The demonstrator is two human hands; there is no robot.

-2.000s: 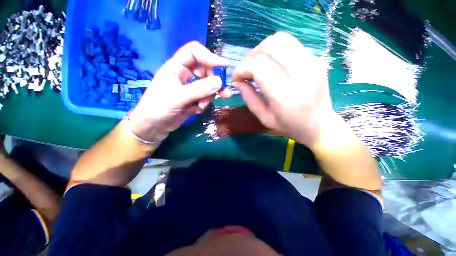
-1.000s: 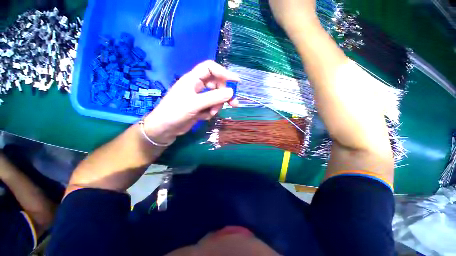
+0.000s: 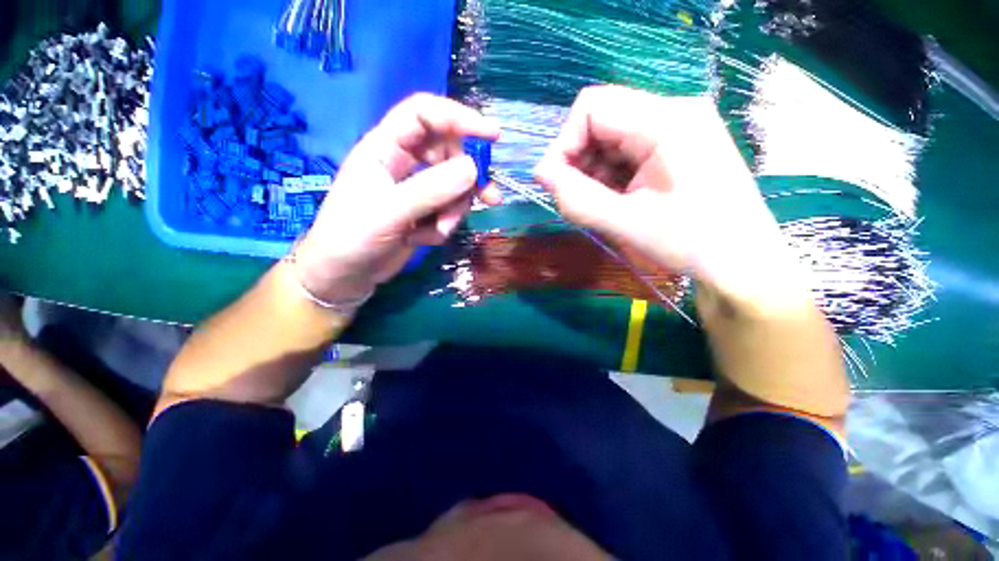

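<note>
My left hand (image 3: 383, 203) pinches a small blue connector housing (image 3: 479, 160) between thumb and fingers, left of centre. Thin pale wires (image 3: 613, 250) trail from the housing to the lower right, over the brown wires. My right hand (image 3: 657, 181) is just right of the housing, apart from it. Its thumb and index fingertips are close together. A wire between them cannot be made out. The blue parts tray (image 3: 383, 77) is beyond and left of my left hand, with a heap of loose blue housings (image 3: 236, 137) in it.
Part-filled harnesses (image 3: 318, 31) lie in the tray's far end. White and black small parts (image 3: 71, 126) are heaped left. Green wires (image 3: 597, 49), pale wires (image 3: 526, 118), brown wires (image 3: 548, 263), white wires (image 3: 827, 137), white-and-dark wires (image 3: 860, 274) and black wires (image 3: 871, 66) lie around. Another person's arm (image 3: 71, 400) is at left.
One second ago my right hand was reaching to the far side; it has come back beside the housing. My left hand has kept its hold on the housing, with wire trailing from it.
</note>
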